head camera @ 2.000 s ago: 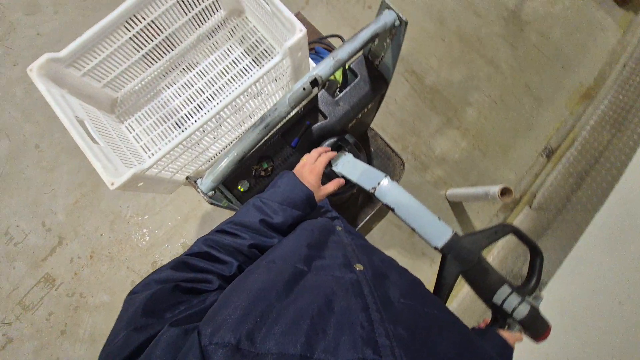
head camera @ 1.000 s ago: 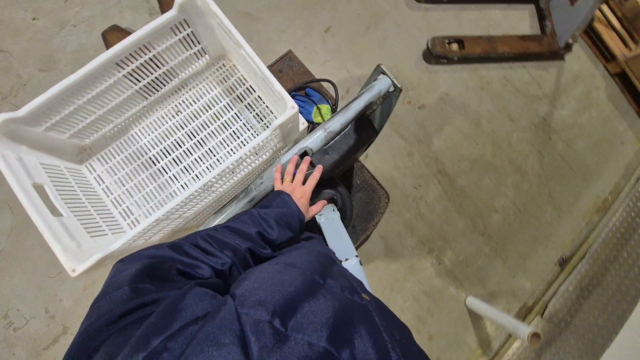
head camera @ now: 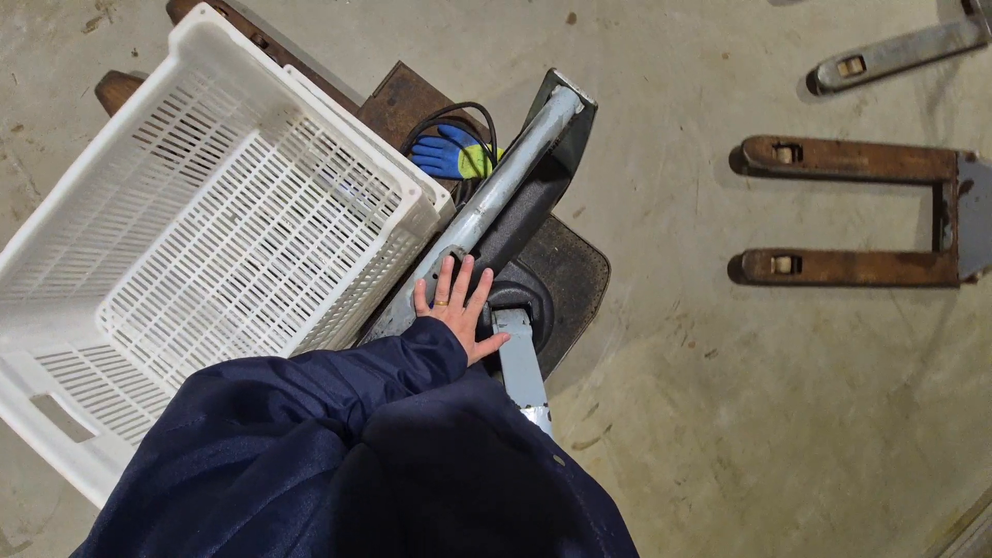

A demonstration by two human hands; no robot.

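My left hand (head camera: 457, 308), a ring on one finger, lies flat with its fingers spread on the grey metal frame (head camera: 480, 209) of a pallet truck, close to the base of its grey tiller arm (head camera: 518, 353). My right hand is out of view, and my dark blue jacket hides the tiller's upper part. A white perforated plastic crate (head camera: 403, 174) stands beside the frame, over the truck's forks (head camera: 120, 89). Behind the frame, a blue and yellow work glove (head camera: 442, 155) lies by a coiled black cable (head camera: 490, 124) on a rusty plate.
At the right, another pallet truck's rusty forks (head camera: 852, 267) rest on the concrete floor (head camera: 666, 372). A grey fork (head camera: 903, 58) of a further truck reaches in at the upper right.
My left hand has moved from the base of the tiller arm onto the metal frame. My right hand, at the tiller's handle two seconds ago, has gone out of view. The view has turned.
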